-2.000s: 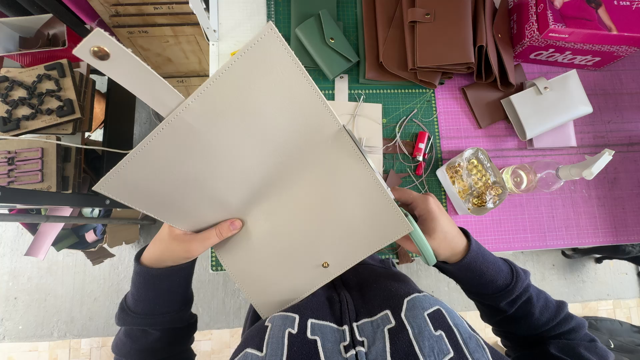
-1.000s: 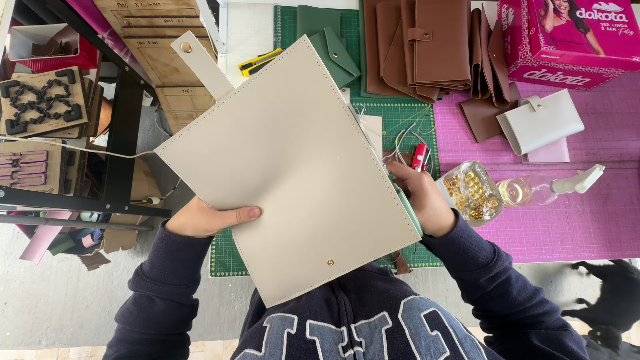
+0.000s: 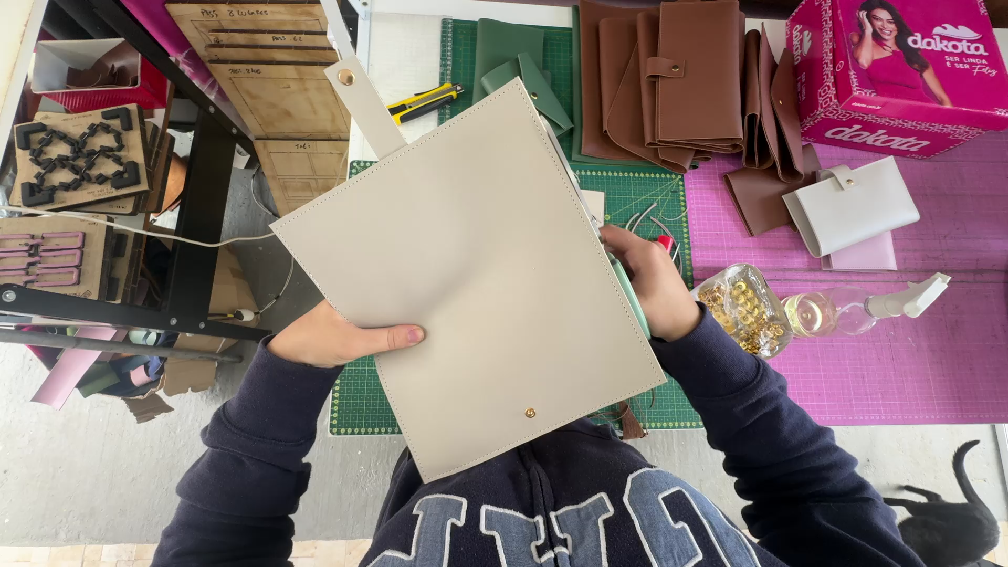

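Observation:
A large beige leather-like cover (image 3: pixel 488 276) with stitched edges is held up in front of me, tilted. Near its lower edge is a small gold snap (image 3: pixel 530 413), and a strap (image 3: pixel 366 110) with a gold snap sticks out at its upper left. My left hand (image 3: pixel 346 337) grips the cover's lower-left edge, thumb on the face and fingers hidden behind. At the right edge, my right hand (image 3: pixel 647 279) is closed around a mint-green handled tool (image 3: pixel 628 295), probably scissors, whose far part the cover hides.
Green cutting mat (image 3: pixel 366 402) below, with a red object (image 3: pixel 667 243) and thread. Around it lie a yellow utility knife (image 3: pixel 425 103), green pouches (image 3: pixel 528 87), brown covers (image 3: pixel 701 79), a white wallet (image 3: pixel 854 206), a tub of gold fittings (image 3: pixel 742 311), a spray bottle (image 3: pixel 850 309) and a pink box (image 3: pixel 906 71). A black animal (image 3: pixel 949 524) is at lower right.
The cover has turned somewhat more upright, its strap end swinging up. Both hands keep their places at its edges. The black animal has moved lower at the right.

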